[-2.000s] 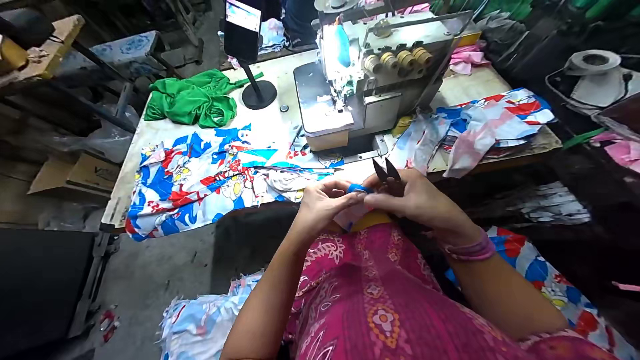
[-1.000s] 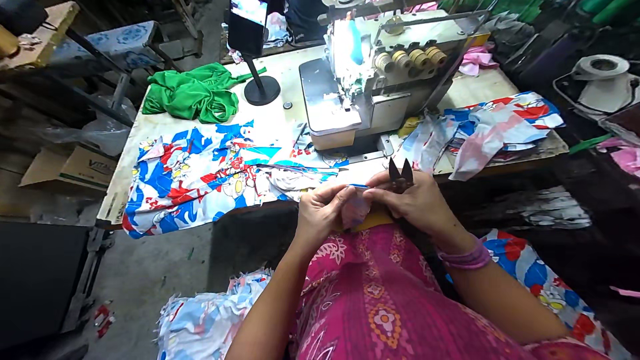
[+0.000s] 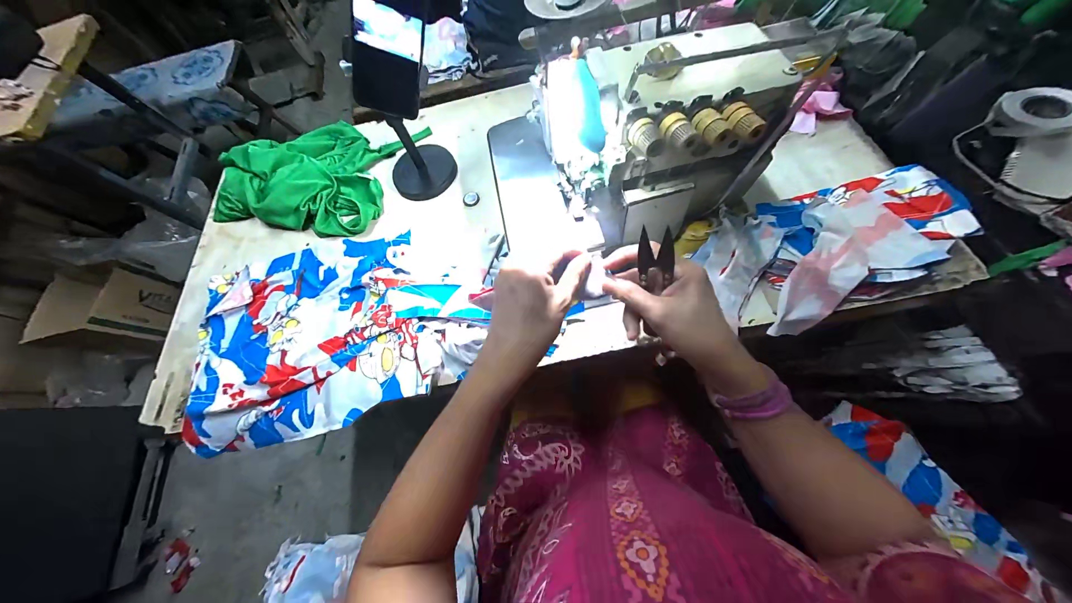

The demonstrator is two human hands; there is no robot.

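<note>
Both my hands are at the table's front edge, before the sewing machine's needle area (image 3: 586, 197). Between the fingertips of my left hand (image 3: 533, 306) and my right hand (image 3: 670, 297) is a small pale piece of fabric (image 3: 595, 276), partly hidden by the fingers. Black thread snips (image 3: 656, 256) rest in my right hand, blades pointing up and apart. Left of my hands lies printed fabric (image 3: 310, 335) in blue, red and white, its right end behind my left hand.
A phone (image 3: 387, 59) on a round-based stand and green fabric (image 3: 297, 180) occupy the table's left. Fabric scraps (image 3: 863, 234) lie at its right edge. Tension knobs (image 3: 712, 126) line the machine. A cardboard box (image 3: 109, 303) sits on the far left, with more printed fabric (image 3: 930, 477) at lower right.
My hands have moved forward from near my lap to the table edge by the machine, with the small fabric still between them. The snips have stayed in my right hand.
</note>
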